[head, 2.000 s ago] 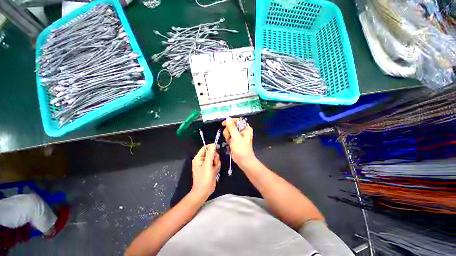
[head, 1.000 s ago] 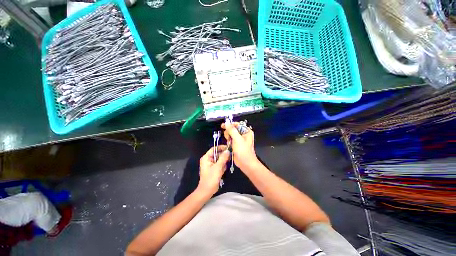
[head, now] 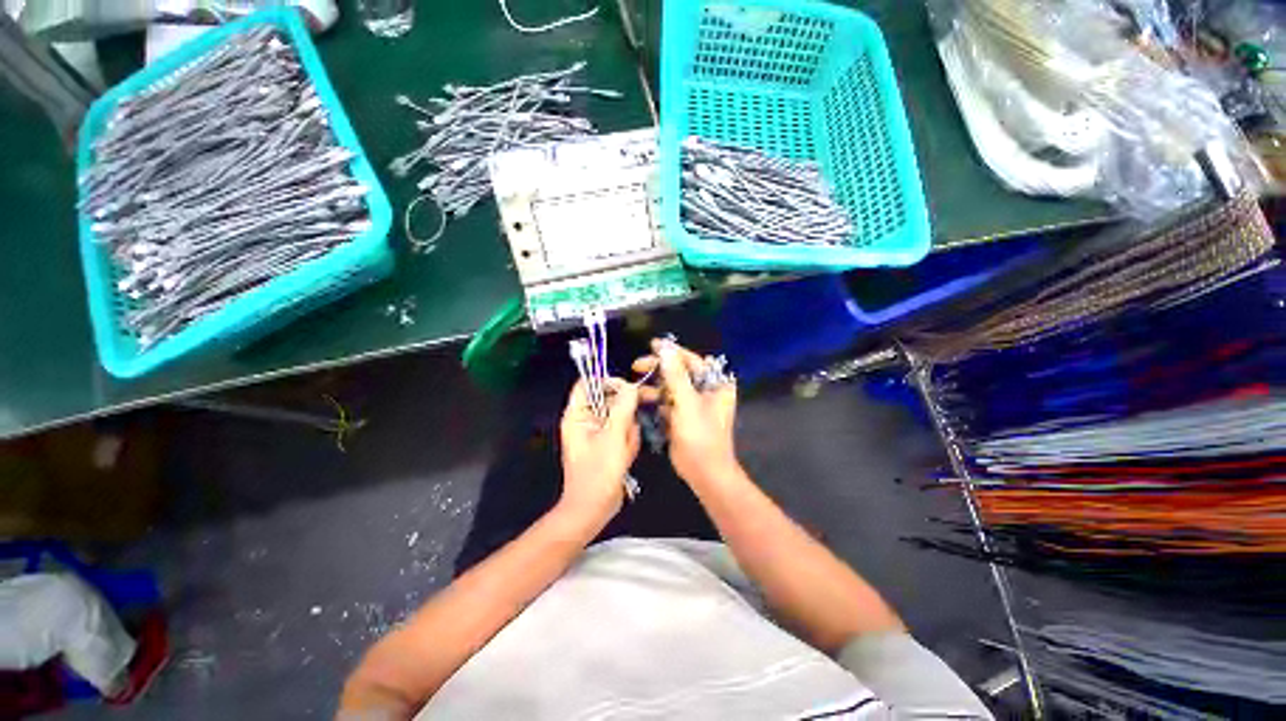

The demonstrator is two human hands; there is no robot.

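The white cable tester (head: 585,218) lies at the table edge, its green port board (head: 607,293) facing me. A pale cable (head: 597,338) hangs from the port board down toward my left hand. My left hand (head: 599,444) is closed around a few short grey-white cables below the tester, plugs pointing up. My right hand (head: 697,411), beside it on the right, holds several short cables with their plugs showing above the fingers. A thin cable runs between the two hands. Whether the hanging cable is also in my left grip is hard to tell.
A turquoise left basket (head: 374,233) is heaped with grey cables. A loose cable pile (head: 494,127) lies behind the tester. The right basket (head: 903,226) is partly filled. A green strap (head: 491,342) hangs at the table edge. A rack of long cables (head: 1128,465) stands at right; a person's leg (head: 59,627) shows lower left.
The view has shifted, so the table things sit further left. My right hand has moved away from the port board to the right. My left hand has come up nearer the board.
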